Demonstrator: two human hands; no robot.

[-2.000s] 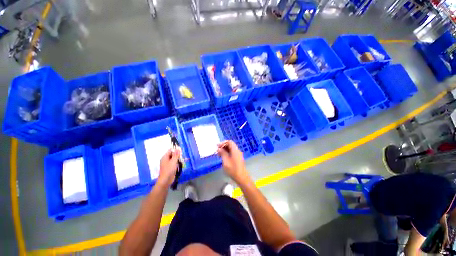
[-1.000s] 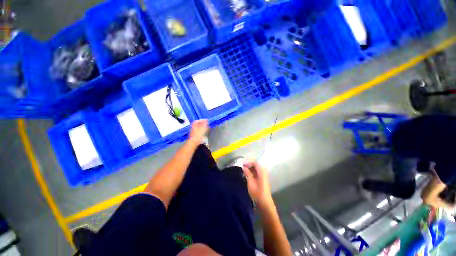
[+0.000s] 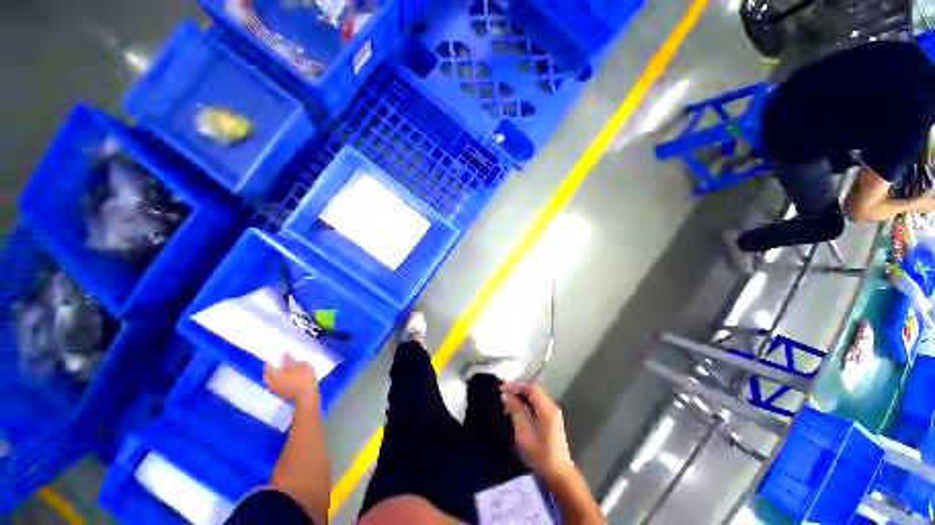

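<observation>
My right hand (image 3: pixel 537 422) is in front of my legs, its fingers closed on one thin wire lead (image 3: pixel 553 326) that curves up from them. My left hand (image 3: pixel 293 380) is held out over the near edge of a paper-lined blue bin (image 3: pixel 238 265); it looks empty, with fingers loosely bent and blurred. A dark wire bundle (image 3: pixel 297 309) with a green piece (image 3: pixel 325 319) lies on the white paper in that bin.
Another blue bin with white paper (image 3: pixel 375 220) stands beside it on a blue pallet (image 3: pixel 442 131). Bins with bagged parts (image 3: pixel 131 208) are at left. A yellow floor line (image 3: pixel 543 218) runs past my feet. A seated person (image 3: pixel 857 113) and a green bench (image 3: pixel 869 338) are at right.
The wire bundle, earlier in my left hand, now lies in the bin. The view has turned toward the bench at right. My right hand has moved back from the bins with the single wire.
</observation>
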